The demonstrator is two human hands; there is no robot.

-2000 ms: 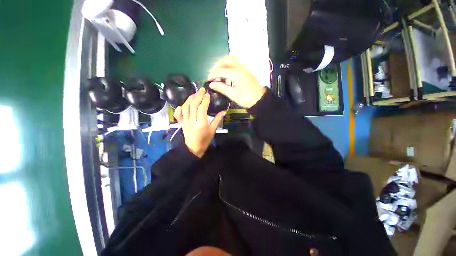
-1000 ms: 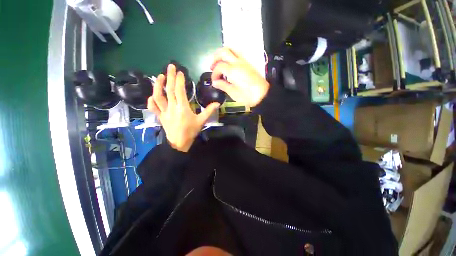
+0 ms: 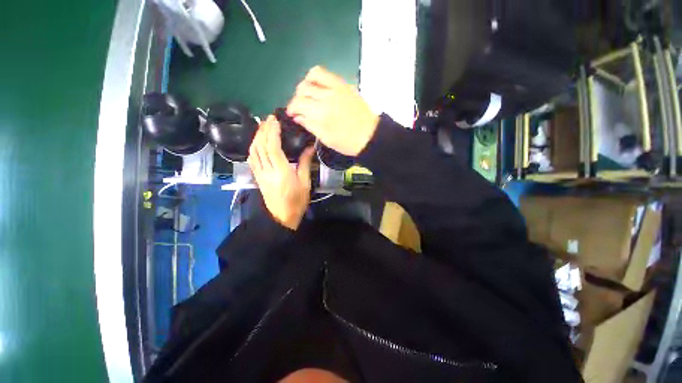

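Black ball-headed cameras with white bases stand in a row along the bench's front edge. The far left camera (image 3: 173, 123) and the one beside it (image 3: 229, 132) are free of my hands. My left hand (image 3: 281, 173) holds the left and front side of the third camera (image 3: 295, 141). My right hand (image 3: 333, 109) is over its top and right side, fingers bent against the ball. Any small item between the right fingertips cannot be made out. A fourth camera (image 3: 335, 158) is mostly hidden under my right hand and wrist.
A white camera with prongs (image 3: 196, 24) and a white lead (image 3: 254, 21) lie at the back of the green bench. A black printer (image 3: 516, 60) is at the right, a metal-edged conveyor (image 3: 45, 187) at the left. Cartons (image 3: 579, 232) and racks stand at the far right.
Both hands were on the fourth camera, then the left moved left to the third. Now the right hand has also moved left onto the third camera.
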